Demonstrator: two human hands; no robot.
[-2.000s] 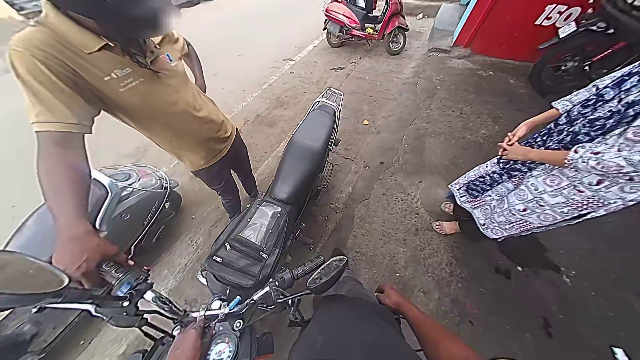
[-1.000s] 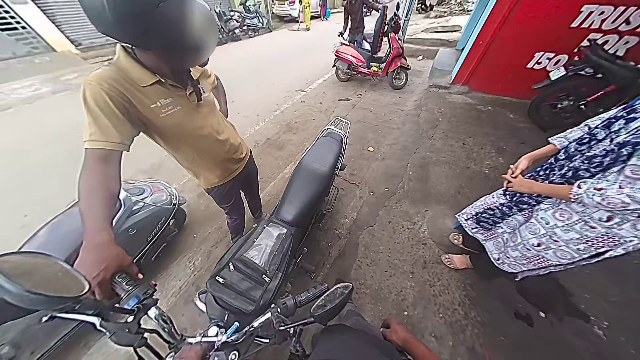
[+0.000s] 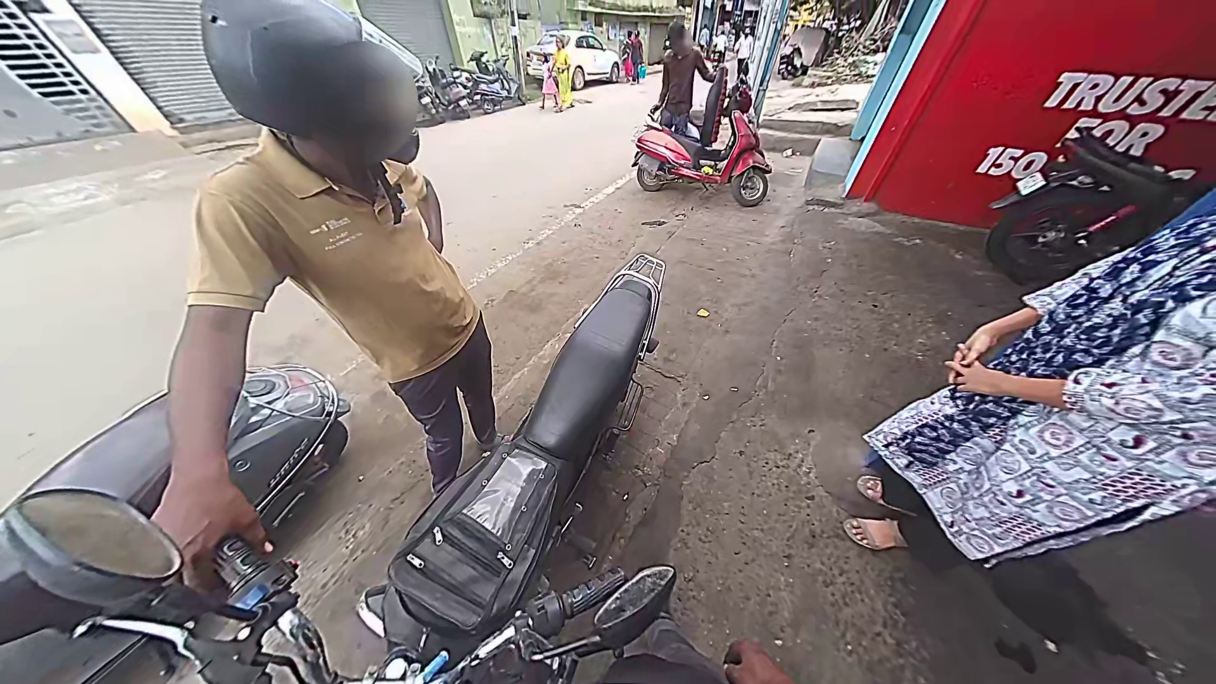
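My right hand (image 3: 752, 662) shows only in part at the bottom edge, beside my dark-clothed leg (image 3: 655, 655); whether it holds anything is hidden. My left hand is out of view. In front of me stands a motorcycle with a long black seat (image 3: 589, 361), a black tank bag (image 3: 475, 541) with a clear pocket, a rubber handlebar grip (image 3: 594, 591) and a round mirror (image 3: 635, 606). At left, a helmeted person in a tan polo shirt (image 3: 332, 256) has one hand (image 3: 211, 522) on the other handlebar grip (image 3: 242, 560).
A grey scooter (image 3: 285, 427) stands behind the helmeted person. At right a person in a patterned dress (image 3: 1064, 446) clasps both hands (image 3: 978, 366). Farther off are a red scooter (image 3: 703, 157) with a person beside it, a parked motorcycle (image 3: 1073, 218) and a red wall (image 3: 997, 114).
The view has tilted up, showing more of the street. My left hand, at the instrument cluster two seconds ago, has left the view. Less of my right arm shows.
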